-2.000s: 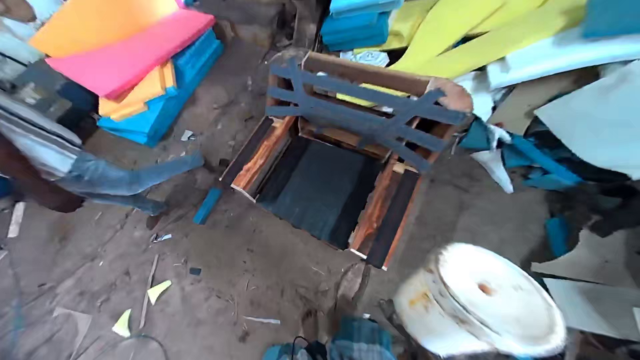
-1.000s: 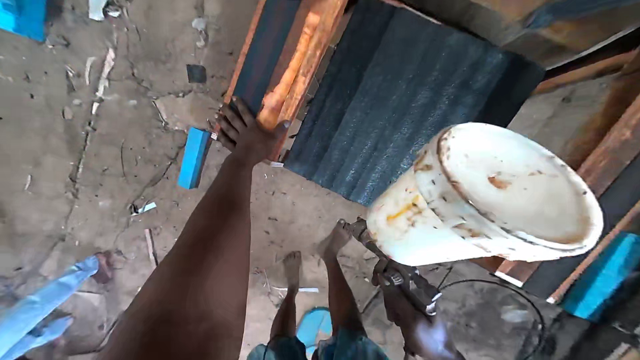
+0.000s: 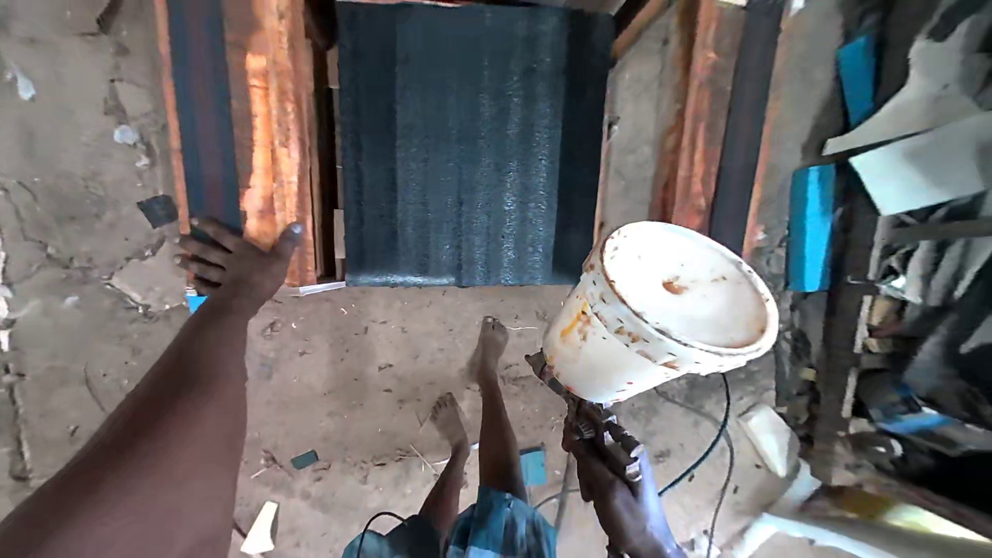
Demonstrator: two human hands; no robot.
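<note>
My left hand lies with fingers spread on the front end of the left arm of a wooden sofa frame, whose top bears a dark strip. Between the two arms is the seat, covered in dark ribbed webbing or sheet. Low on the right, my right hand grips a spray gun, with a stained white plastic bucket-like cup mounted on it. The bucket is tilted and stands out in front of the seat's right front corner. The spray gun's nozzle points leftward; its trigger is not clear to see.
A hose runs near my right hand. Blue foam and white sheet scraps lie at the right beside the frame. My bare feet are on the dirt floor, where small foam scraps are scattered.
The view has turned and come much closer to the frame since the first frame. My left hand, not seen then, rests on the left arm in both later frames.
</note>
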